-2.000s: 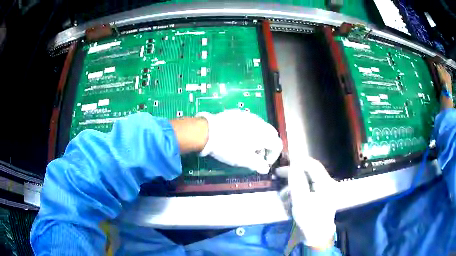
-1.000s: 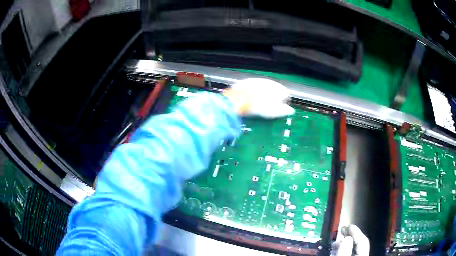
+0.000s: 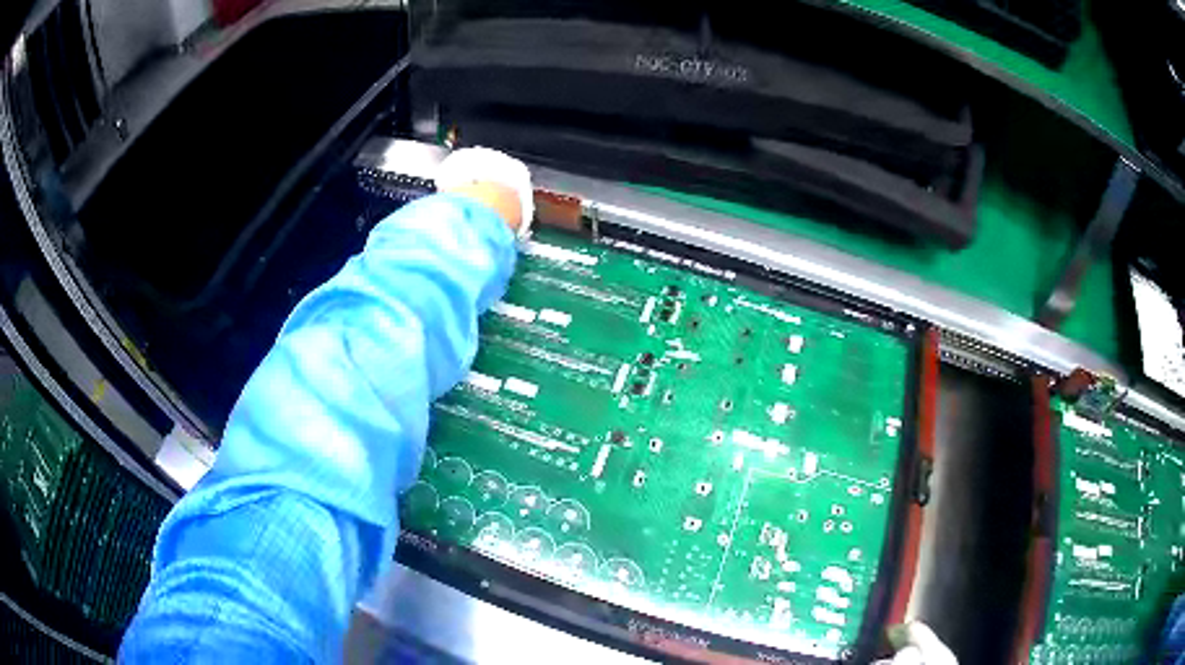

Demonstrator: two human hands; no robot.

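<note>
A large green printed circuit board [image 3: 702, 442] lies in a black carrier frame with reddish-brown side bars [image 3: 920, 481] on the conveyor. My left hand [image 3: 487, 179], in a white glove, is at the frame's far left corner beside a reddish-brown block [image 3: 559, 211]. Its fingers are hidden behind the glove's back and I cannot tell what they hold. My right hand [image 3: 920, 643], also gloved, is at the near right corner of the frame, mostly cut off by the bottom edge. My left sleeve covers the board's left side.
A second green board [image 3: 1105, 520] in a carrier is at the right, past a gap. The far conveyor rail [image 3: 780, 260] runs behind both. A long black tray [image 3: 702, 91] stands on a green surface beyond. Stacked green boards [image 3: 65, 481] are at the lower left.
My left hand has moved left along the far rail from the board's far middle to its far left corner. The near right hand has shifted slightly down. More of the board shows.
</note>
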